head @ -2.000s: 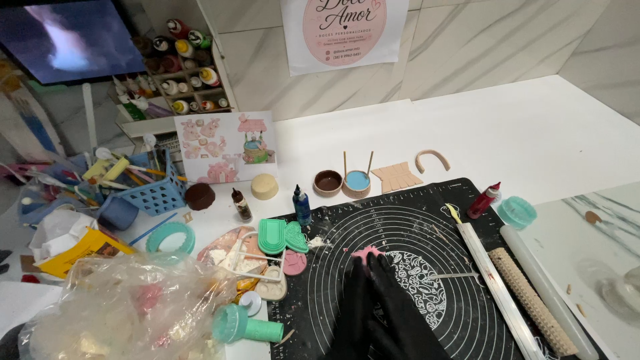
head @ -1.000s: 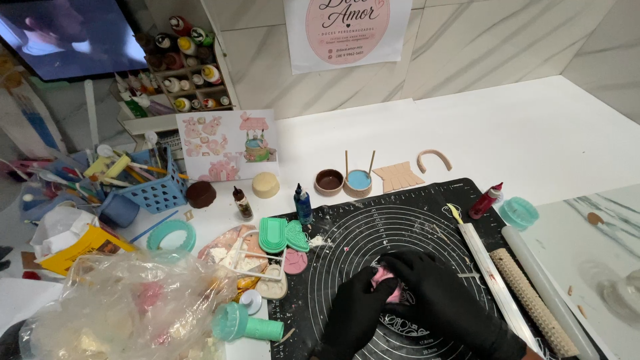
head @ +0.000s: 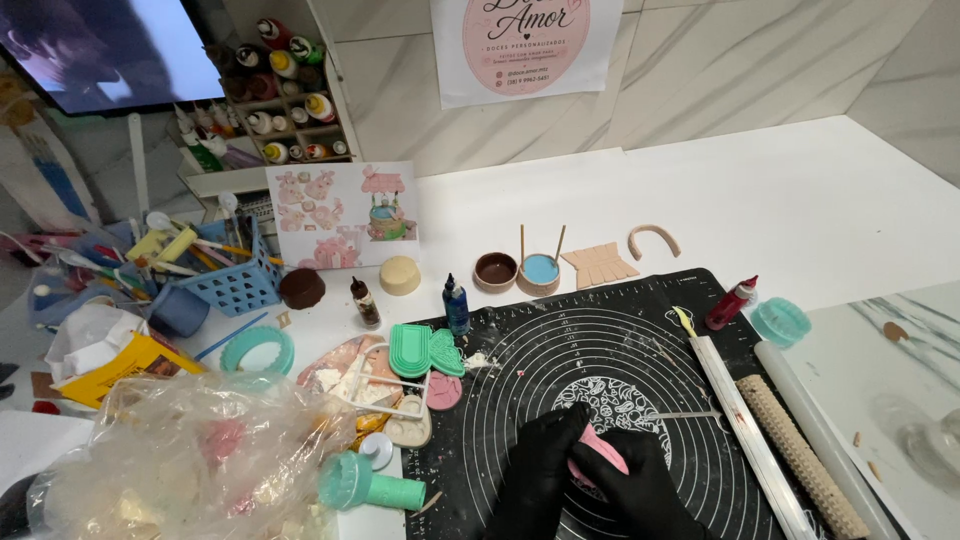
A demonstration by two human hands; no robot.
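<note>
Both my hands wear black gloves and meet over the lower middle of a black silicone mat (head: 495, 352) printed with white circles. A soft pink lump of modelling paste (head: 600, 452) is held between them. My left hand (head: 536, 461) grips its left side, and my right hand (head: 637, 472) grips it from the right with the fingers curled. Part of the paste is hidden by the fingers. To the left lie a green plastic mould (head: 410, 351) and a flat pink piece (head: 444, 391). Metal scissors (head: 686, 415) rest on the mat to the right.
A textured rolling pin (head: 799, 454) and a smooth white one (head: 825, 435) lie at the right. A plastic bag (head: 202, 457) fills the lower left. Behind the mat stand a blue bottle (head: 455, 306) and two small cups (head: 495, 271). A red bottle (head: 729, 304) lies at the mat's corner.
Two seconds ago my hands were pressed together with pink paste at the fingertips. They have since come apart somewhat, and the paste now shows as a longer piece between them.
</note>
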